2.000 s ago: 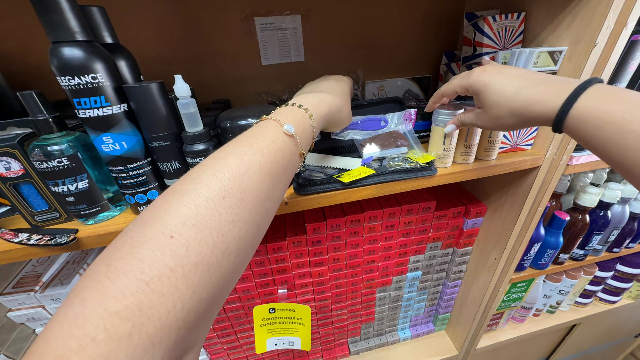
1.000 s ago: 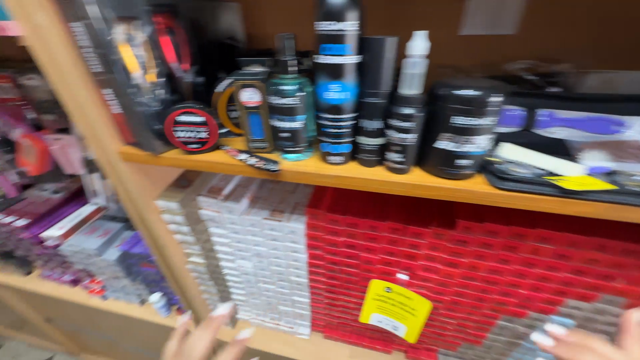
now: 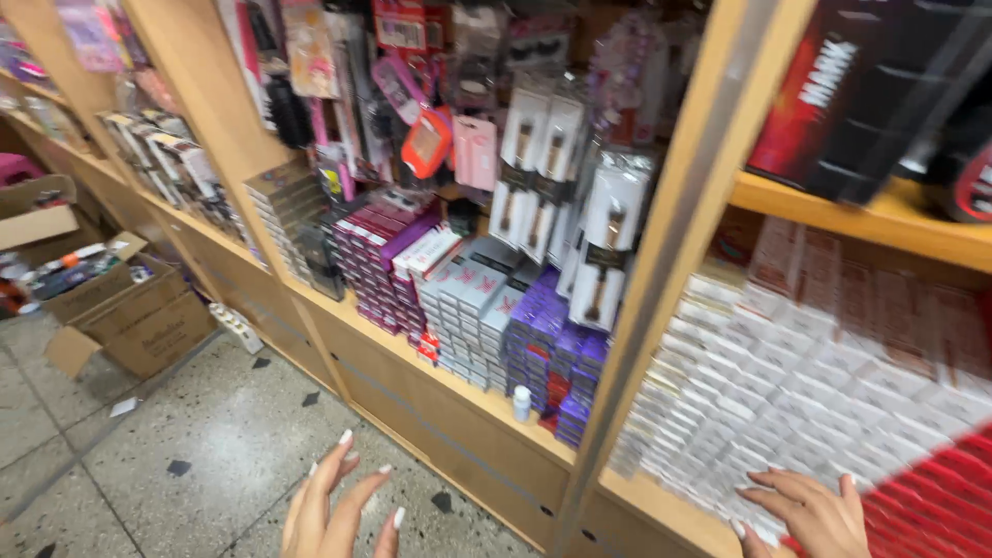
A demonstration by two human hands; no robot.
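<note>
My left hand (image 3: 337, 504) is low in the head view, over the speckled tile floor (image 3: 225, 434), its fingers spread and holding nothing. To its right, my right hand (image 3: 806, 508) also has its fingers apart with nothing in them. It is in front of the stacked white boxes (image 3: 775, 403) and the red boxes (image 3: 945, 480) on the lower shelf. Both hands have long pale nails. A small white bottle (image 3: 521, 404) stands on the shelf edge between the hands, beside stacked purple boxes (image 3: 539, 318).
Open cardboard boxes (image 3: 155, 318) with goods stand on the floor at left. A wooden upright (image 3: 659, 232) divides the shelves. Packaged brushes (image 3: 535, 163) hang above stacked grey boxes (image 3: 465, 298). A white item (image 3: 235, 327) lies by the cabinet base.
My hands have left the zippered black case and the jars on the upper shelf, where they were two seconds ago. The view has swung far left and down, bringing the floor into sight.
</note>
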